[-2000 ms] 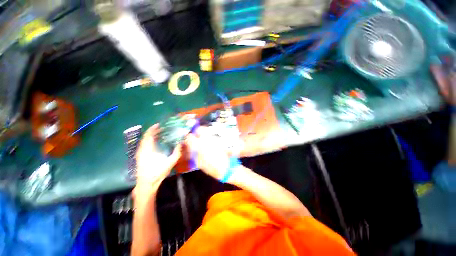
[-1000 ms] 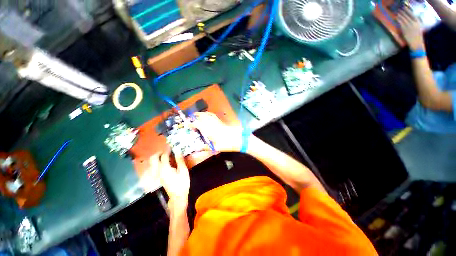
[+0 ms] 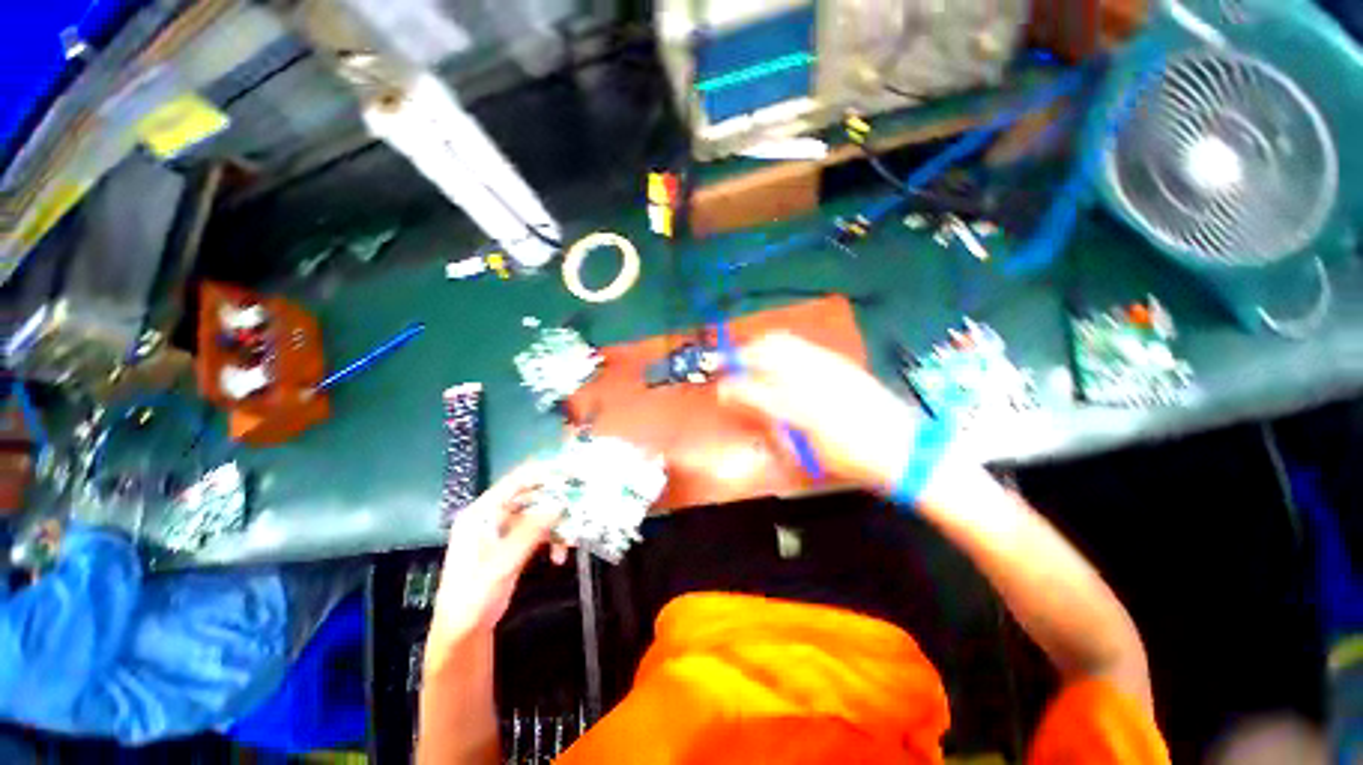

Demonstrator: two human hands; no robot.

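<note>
My left hand point(image 3: 501, 541) holds a pale green-white circuit board point(image 3: 610, 498) over the front left edge of the orange-brown panel point(image 3: 733, 437). My right hand point(image 3: 815, 404) is above the panel, beside the dark connector block point(image 3: 689, 363), with a blue pen point(image 3: 804, 450) in it. A light blue band is on the right wrist. A blue cable runs from the back to the block. Another circuit board point(image 3: 558, 365) lies at the panel's back left corner.
A remote control point(image 3: 462, 448) and an orange-brown stand point(image 3: 260, 363) are at left. Circuit boards point(image 3: 972, 374) lie at right, near a fan point(image 3: 1214, 162). A cream ring point(image 3: 601, 268) and an oscilloscope point(image 3: 758, 67) are behind. A blue sleeve point(image 3: 142, 628) is at lower left.
The board that lay on the panel at the connector block is now in my left hand, off to the front left. My right hand stays near the block. The camera view has turned.
</note>
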